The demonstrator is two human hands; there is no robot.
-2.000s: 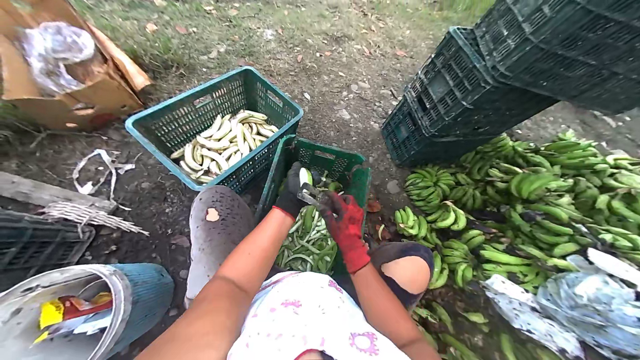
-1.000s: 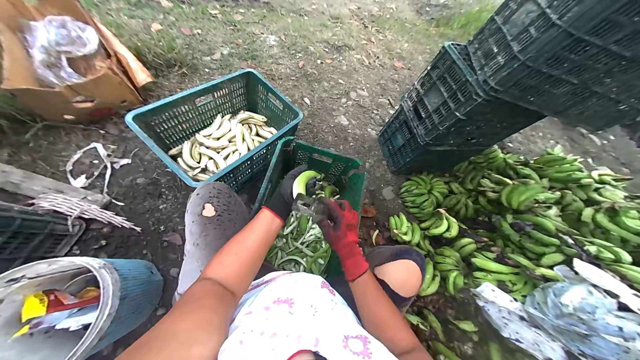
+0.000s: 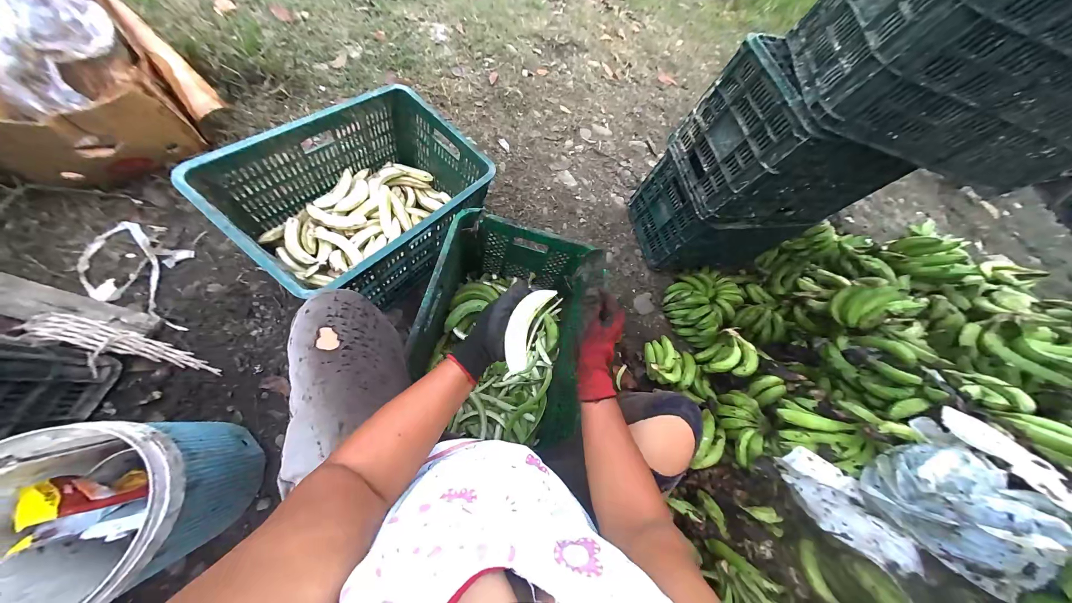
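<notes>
My left hand (image 3: 494,331), in a black glove, holds a partly peeled green plantain (image 3: 526,325) whose pale flesh shows, over a green plastic crate (image 3: 435,293). That crate holds green peels (image 3: 502,410) and some unpeeled plantains. My right hand (image 3: 600,347), in a red glove, is at the crate's right edge, apart from the plantain; it is blurred, and whether it holds a tool I cannot tell. Beyond, at the left, stands a larger blue-green crate (image 3: 226,213) with many peeled plantains (image 3: 360,218) in it.
Green plantain bunches (image 3: 871,335) lie on the ground at right, beside stacked dark crates (image 3: 737,142) and crumpled plastic (image 3: 938,494). At left are a cardboard box (image 3: 100,138), a bundle of thin sticks (image 3: 109,339), a wooden board (image 3: 75,297) and a blue bucket (image 3: 209,477) with wrappers inside.
My right hand has moved right, away from the plantain and my left hand. The plantain in my left hand now shows a broad pale side, where one second ago it looked mostly green.
</notes>
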